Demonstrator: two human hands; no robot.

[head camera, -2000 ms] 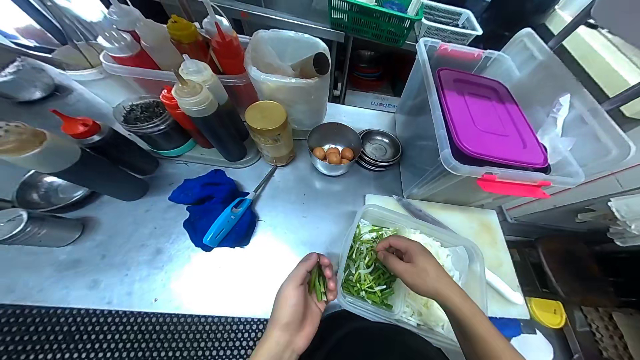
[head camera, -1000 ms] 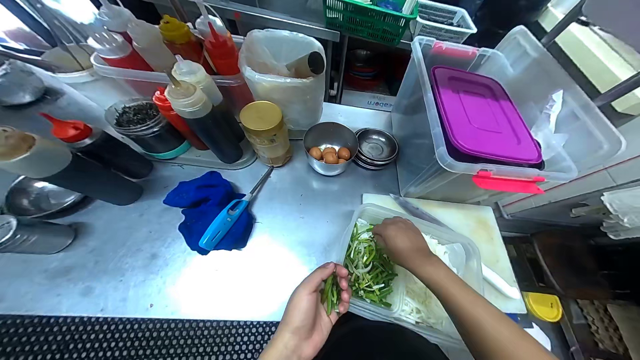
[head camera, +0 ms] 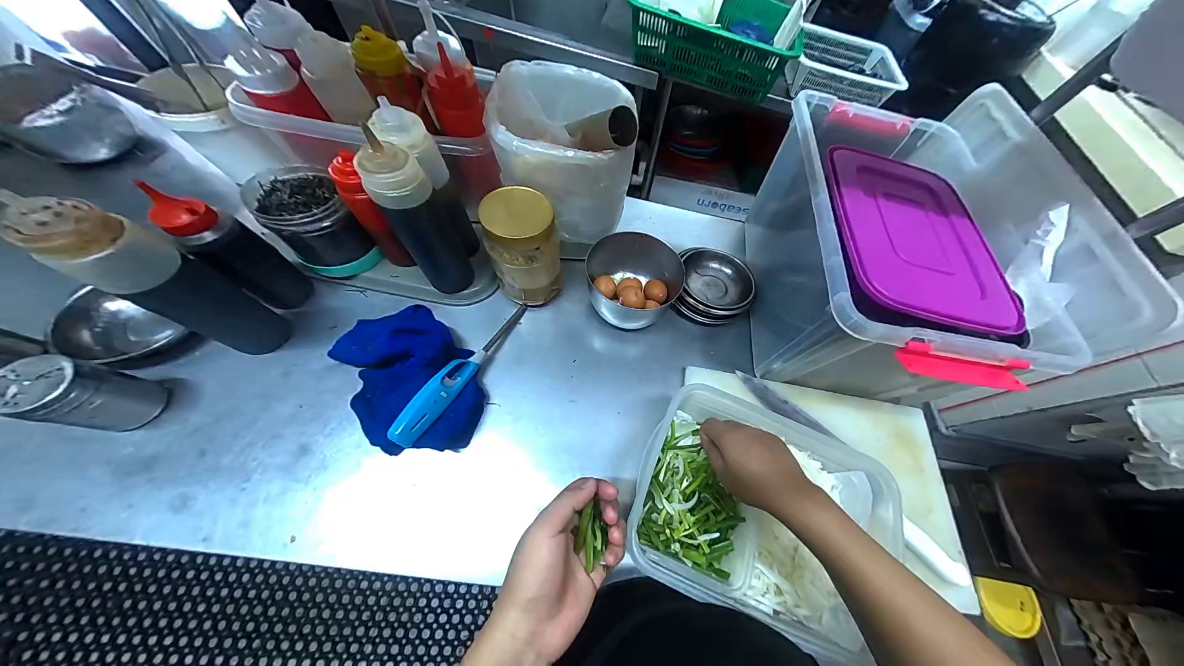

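Observation:
My left hand is palm up with its fingers curled around a small bunch of cut green onions, just left of a clear plastic container. Inside the container, cut green onions fill the left part and white shredded vegetable the right. My right hand reaches into the container, its fingertips at the upper edge of the green onions; whether they pinch any is hidden. Beneath the container lies a white cutting board, with a knife partly behind the container.
A blue cloth with a blue gas lighter on it lies at left centre. Beyond are a steel bowl of eggs, stacked steel dishes, a gold-lidded jar and sauce bottles. A clear bin with a purple-lidded box stands right.
My right hand has moved from the middle of the green onions to their upper edge. My left hand still holds its bunch beside the container.

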